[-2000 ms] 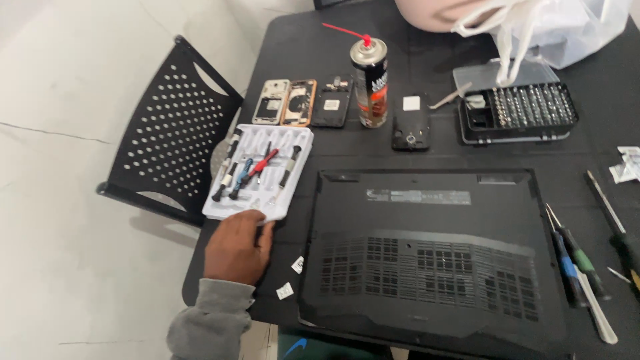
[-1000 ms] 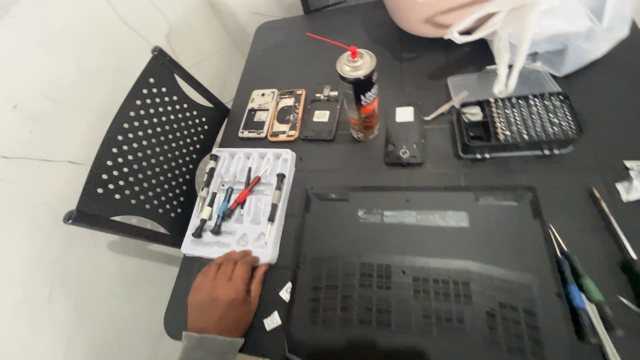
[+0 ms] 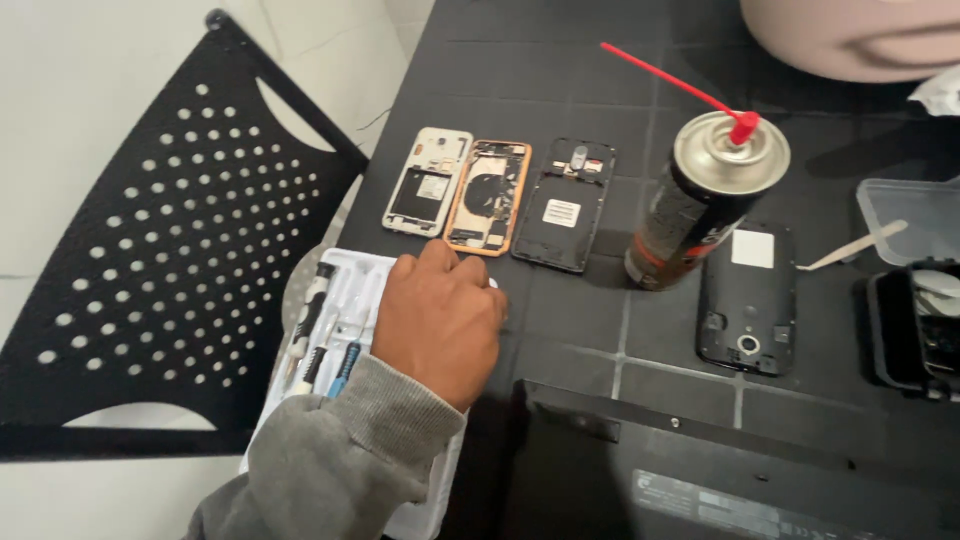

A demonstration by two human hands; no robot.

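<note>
My left hand [image 3: 442, 322], in a grey sleeve, lies over the upper right part of a white plastic tray [image 3: 431, 517]. Its fingers are bent down near the tray's top edge, and what is under them is hidden. Left of the hand the tray holds a black and silver screwdriver [image 3: 311, 307], a black and white one [image 3: 309, 371] and a blue one [image 3: 343, 369]. Just beyond the fingers lie a white opened phone [image 3: 427, 180], an orange-framed phone housing [image 3: 489, 196] and a black opened phone [image 3: 566, 206]. My right hand is out of view.
An aerosol can [image 3: 701, 199] with a red straw stands right of the phones. Beside it are another black phone [image 3: 750, 300], a pale thin tool [image 3: 855, 244] and a black case [image 3: 900, 330]. An upturned laptop [image 3: 675, 465] lies nearest; a perforated black chair [image 3: 187, 240] stands left.
My left hand has moved from the tray's near edge up over its far right part, covering tools seen there before. The view has come closer to the phones and can.
</note>
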